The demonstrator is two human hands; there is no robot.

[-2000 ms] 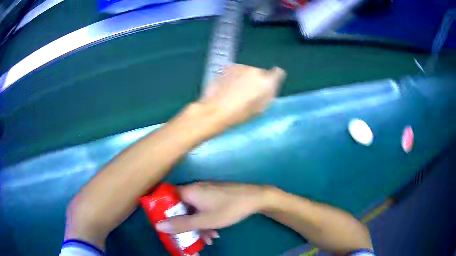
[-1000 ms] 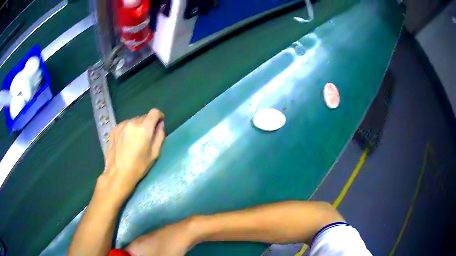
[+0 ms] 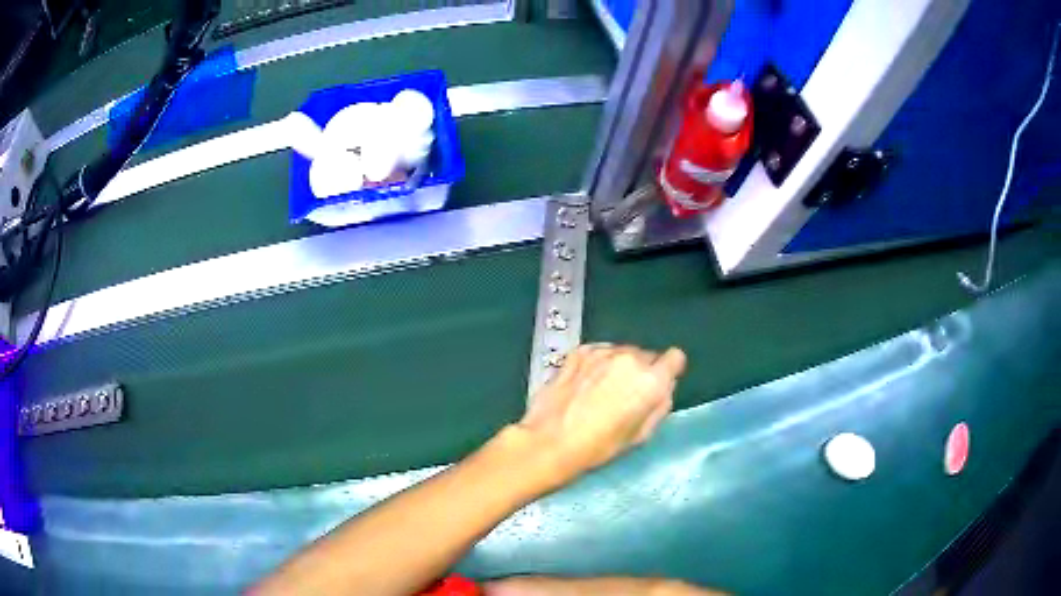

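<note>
My left hand (image 3: 599,408) is closed around the near end of a grey fixture bar (image 3: 559,279), which points away from me over the dark green belt. Several small shiny metal parts sit in a row along the bar. Its near end is hidden by my hand. My right hand (image 3: 582,588) is almost wholly cut off by the bottom edge. A bit of the red glue bottle (image 3: 449,586) shows against it; the grip itself and the nozzle are out of view.
A second fixture bar (image 3: 72,410) lies at left, beside a purple glow. A blue bin (image 3: 378,210) holds white lumps. Another red bottle (image 3: 707,151) stands by the metal frame post (image 3: 652,105). A white oval disc (image 3: 849,456) and a pink-red one (image 3: 956,449) lie at right.
The view has swung left and steadied, bringing the blue bin inward and the second bar into view. My left hand still holds the bar. My right hand has dropped mostly out of the picture.
</note>
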